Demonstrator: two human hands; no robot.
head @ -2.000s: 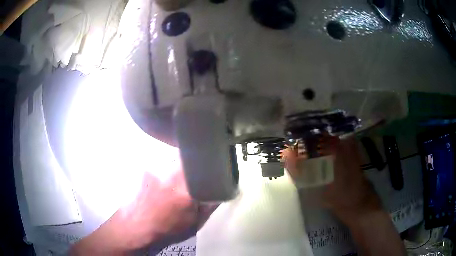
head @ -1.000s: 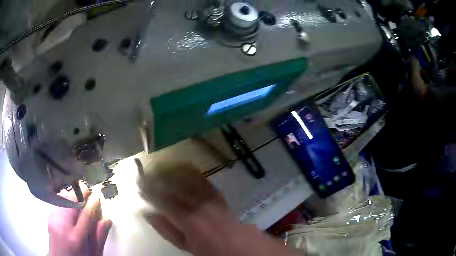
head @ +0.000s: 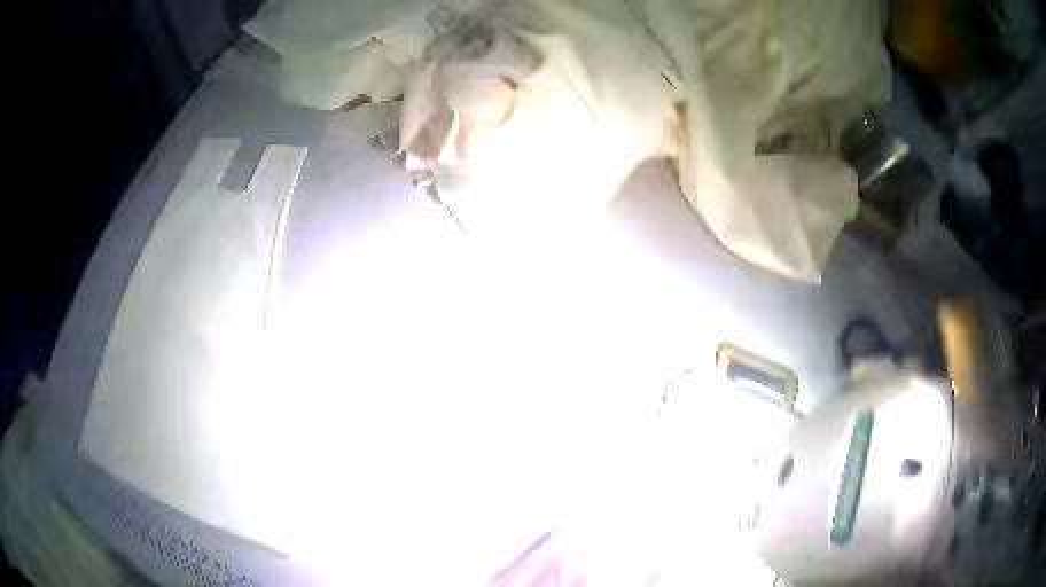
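Observation:
A long white cut panel (head: 161,344) lies flat at the left. A short dark-grey rectangle (head: 243,167) shows at its top end. Glare bleaches out the panel's right part and the whole middle of the view. A pinkish patch at the bottom edge seems to be part of my left hand (head: 539,564); it is cut off and washed out, so its fingers and anything in them cannot be made out. My right hand is not visible. The needle area is not discernible.
Crumpled cream cloth (head: 757,172) lies at the table's back. The off-white machine head (head: 900,493), with a green strip (head: 851,476), stands at the lower right. A small framed rectangular part (head: 757,376) is beside it. A printed ruler (head: 172,550) runs along the lower-left edge.
The view has swung left. The control panel, phone and scrap tray have left the picture, and the left panel and cloth pile show. My right hand is out of sight.

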